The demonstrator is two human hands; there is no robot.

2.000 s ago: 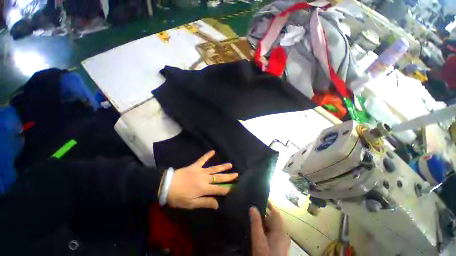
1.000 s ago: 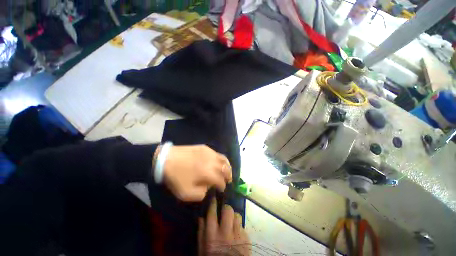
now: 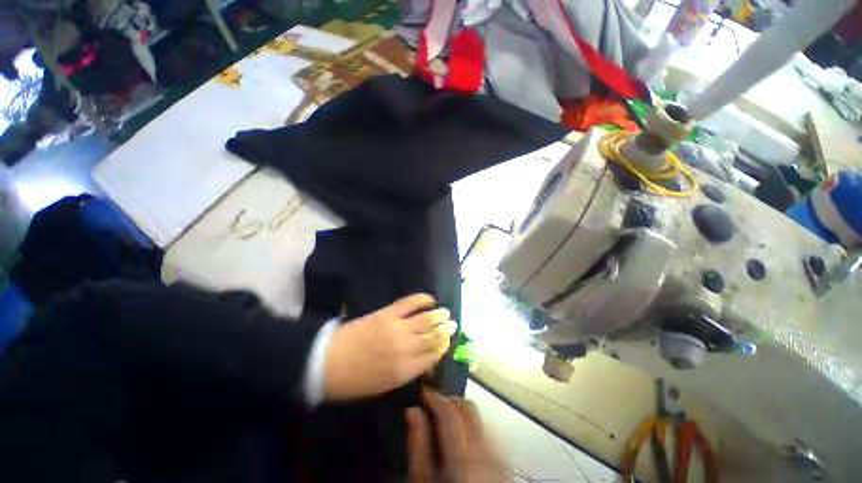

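A black cut panel [image 3: 378, 179] lies across the table left of the sewing machine [image 3: 586, 236]. A bit of green strip [image 3: 462, 350] shows at its right edge. My left hand [image 3: 389, 350] holds the panel near that edge, fingertips bent onto the cloth. My right hand [image 3: 454, 436], blurred and cut off by the bottom edge, is on the same edge just below, fingers close together at the cloth. The presser foot and needle are hidden under the machine head in glare.
Scissors with orange-red handles [image 3: 669, 443] lie on the machine bed. A grey and red heap [image 3: 529, 47] is at the far table edge. Yellow thread [image 3: 652, 174] loops round the machine's post. A blue and white cone [image 3: 834, 208] stands behind. A dark bundle [image 3: 80, 241] is at left.
The panel's right edge has been drawn back left from the machine. My left hand went from spread flat to gripping the cloth. My right hand moved left, then slightly right. The view shifted.
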